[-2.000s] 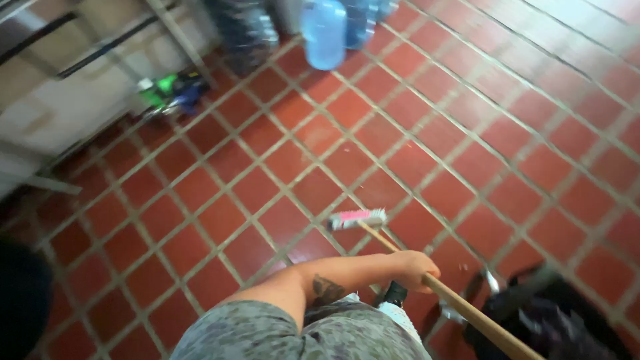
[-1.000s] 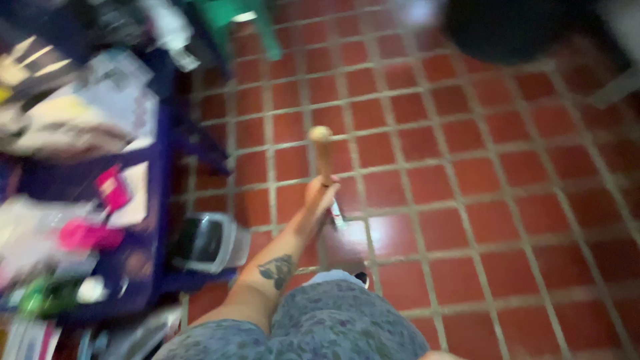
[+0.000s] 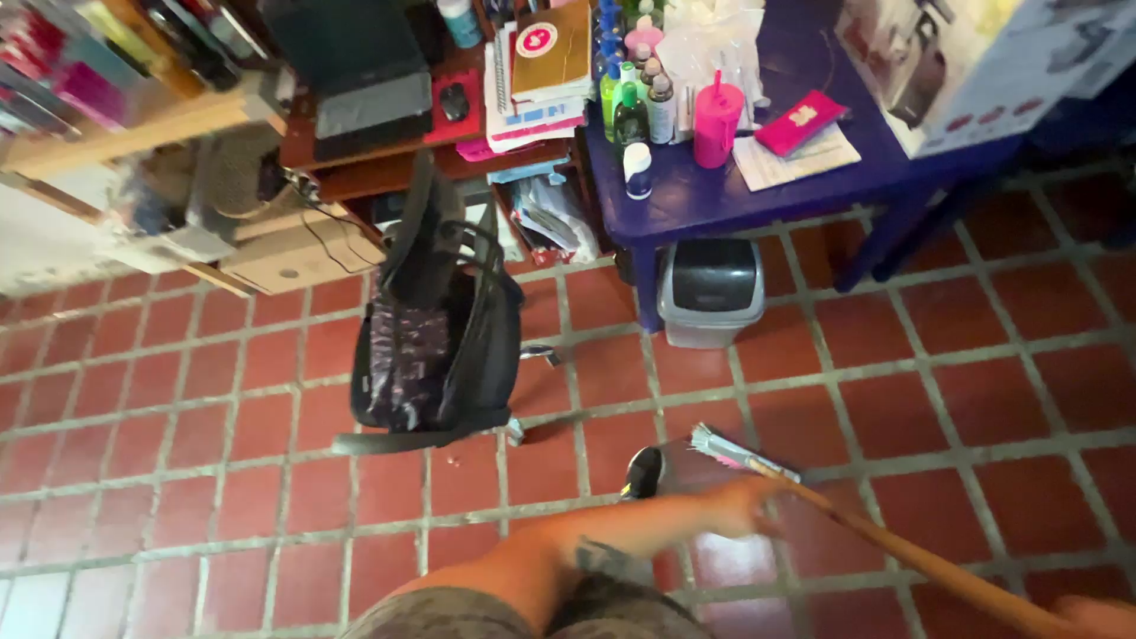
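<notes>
A broom with a wooden handle (image 3: 905, 543) slants from the bottom right corner to its head (image 3: 744, 454), which has pale bristles and lies low over the red tiles. My left hand (image 3: 744, 508), blurred, is closed around the handle just behind the head; its tattooed forearm comes from the lower left. At the bottom right edge, my right hand (image 3: 1096, 614) is partly in view at the handle's upper end. A dark shoe (image 3: 643, 472) stands on the floor left of the broom head.
A black chair (image 3: 444, 355) with a bag on it stands left of centre. Under the purple table (image 3: 754, 209) is a grey bin with a black lid (image 3: 712, 288). Bottles and a pink cup (image 3: 717, 122) stand on the table. A desk (image 3: 355, 182) holds a laptop; shelves stand farther left.
The view has swung widely across the room. The broom handle, nearly upright in view one second ago, now slants to the lower right. My right hand has come into view at its end.
</notes>
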